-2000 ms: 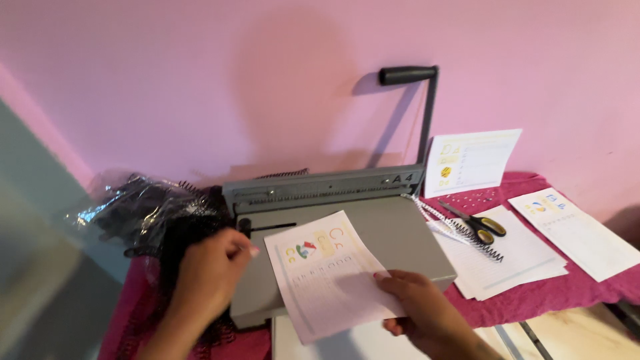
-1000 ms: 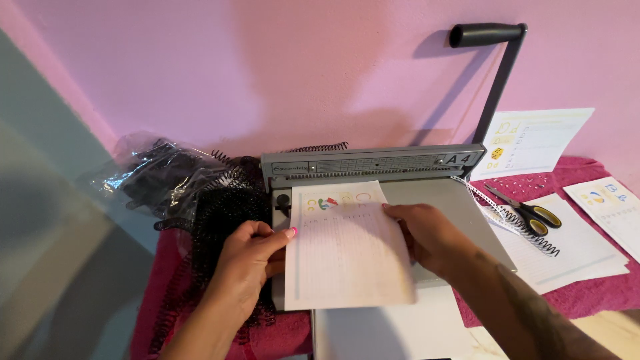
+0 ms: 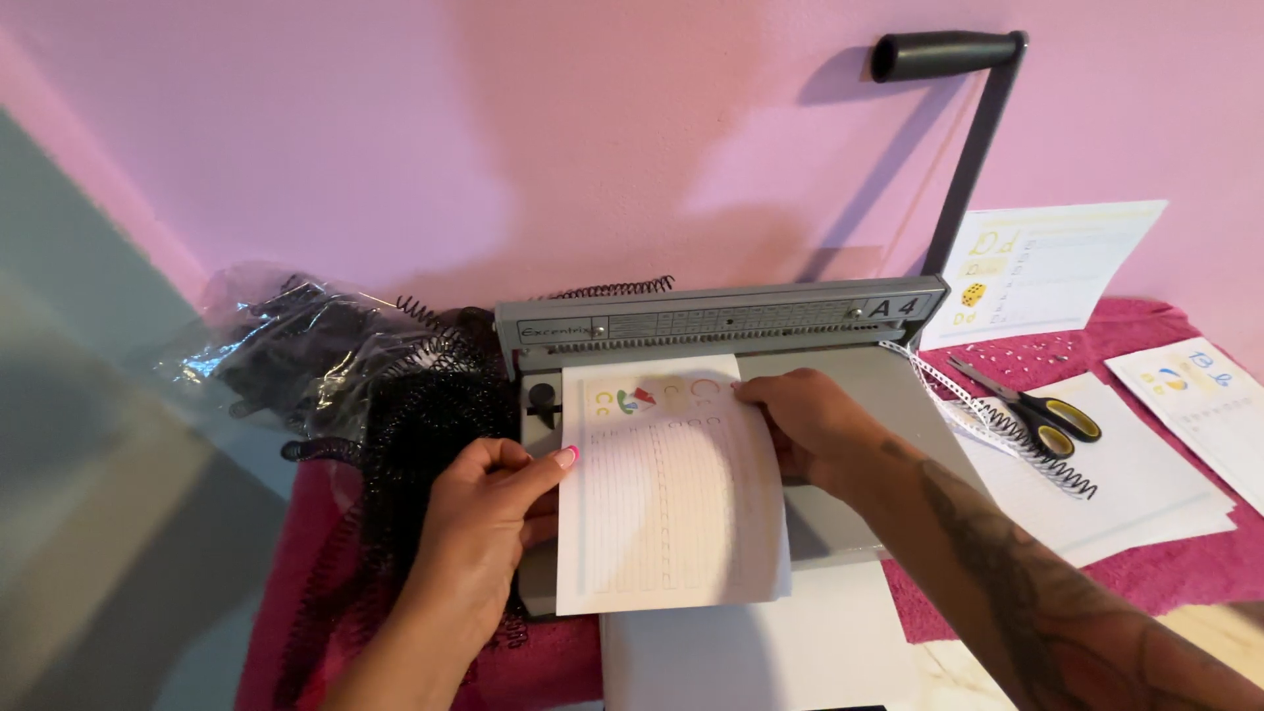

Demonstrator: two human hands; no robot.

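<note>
Both hands hold a small stack of printed letter-practice sheets (image 3: 671,494) over the bed of a grey binding punch machine (image 3: 849,395). My left hand (image 3: 494,513) pinches the stack's left edge, thumb on top. My right hand (image 3: 810,425) grips its upper right edge, most fingers hidden behind the paper. The top edge of the sheets lies just in front of the row of punch teeth (image 3: 721,339). The machine's lever, with a black handle (image 3: 943,56), stands raised at the right.
Black plastic binding coils (image 3: 434,425) and a clear plastic bag (image 3: 286,346) lie left of the machine. At right are scissors (image 3: 1047,410), a loose coil (image 3: 1037,449), punched paper strips (image 3: 938,385), more sheets (image 3: 1116,494) and a sheet leaning on the wall (image 3: 1057,267). A magenta towel (image 3: 1175,573) lies beneath.
The stack was tilted in my right hand, with my left hand off it; it now sits nearly straight, held by both hands. My right hand has moved up along its right edge.
</note>
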